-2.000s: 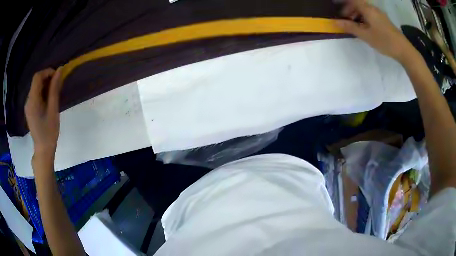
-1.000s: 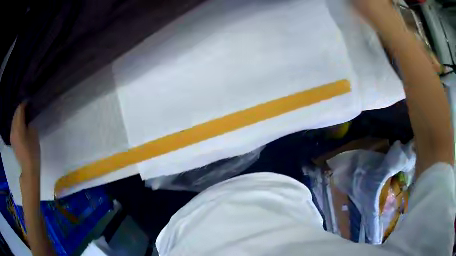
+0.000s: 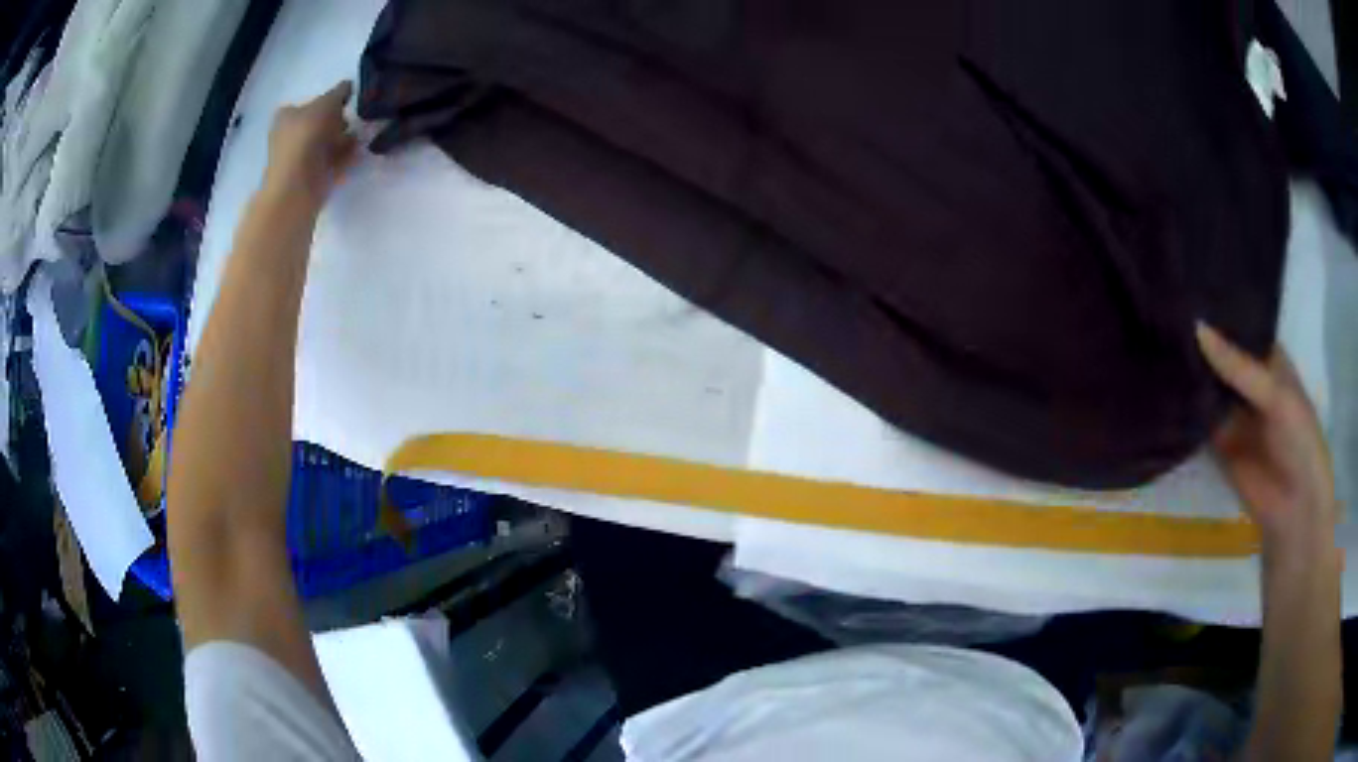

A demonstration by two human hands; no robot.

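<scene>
A dark brown garment (image 3: 894, 223) lies over the table, its lower edge sagging in a curve toward me. My left hand (image 3: 316, 142) grips its left end at the upper left. My right hand (image 3: 1266, 424) holds its lower right edge. A yellow-orange strip (image 3: 834, 499) lies near the table's front edge, below the garment, untouched by my left hand. Its left end curls down over the edge. Its right end reaches my right wrist. A small white piece (image 3: 1264, 78) shows by the garment at the upper right.
White cloth (image 3: 551, 328) covers the table, with a seam or overlap near the middle. A blue crate (image 3: 350, 521) and a white-topped object (image 3: 395, 685) are below left. Pale cloths (image 3: 149, 134) hang at the upper left. Clear plastic (image 3: 879, 610) hangs under the table edge.
The yellow strip was on the garment and now lies on the white cloth. The garment has shifted right, held at both ends. The view has turned toward the left.
</scene>
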